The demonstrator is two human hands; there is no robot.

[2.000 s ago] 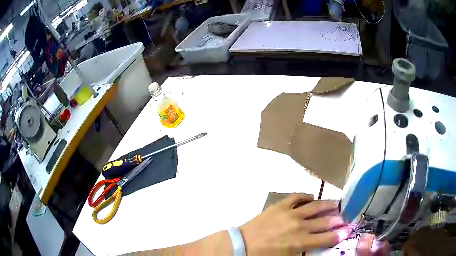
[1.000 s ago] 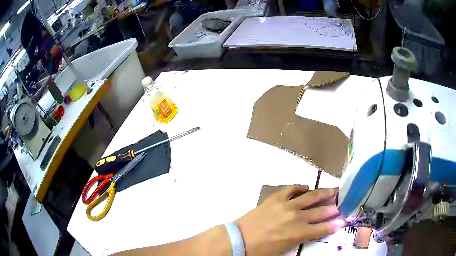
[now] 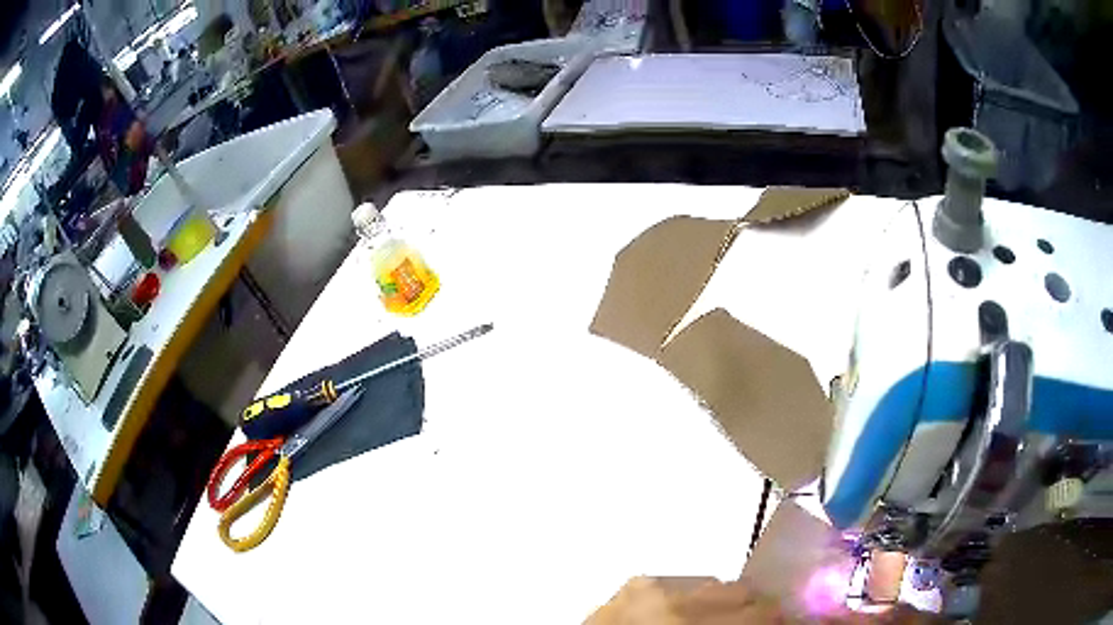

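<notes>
Brown cut fabric pieces [image 3: 753, 388] lie joined in a strip on the white table, left of the sewing machine head [image 3: 885, 366]. Another brown piece [image 3: 787, 549] lies at the lit needle area [image 3: 873, 576]. My left hand [image 3: 684, 603] is low at the bottom edge, cut off by it, just below and left of that piece; its fingers are blurred and I cannot tell if it holds anything. My right hand is not clearly seen; only a small skin-toned patch shows by the needle.
Scissors [image 3: 278, 474] and a screwdriver [image 3: 366, 376] lie on a dark cloth [image 3: 397, 421] at the left. A small bottle with yellow liquid [image 3: 400, 271] stands behind them. White tubs [image 3: 305, 195] and another machine [image 3: 73, 317] are beyond the table's left edge.
My left hand has moved down from the needle area towards the bottom edge. The joined pieces have shifted and bent apart slightly, and the piece at the needle is more exposed.
</notes>
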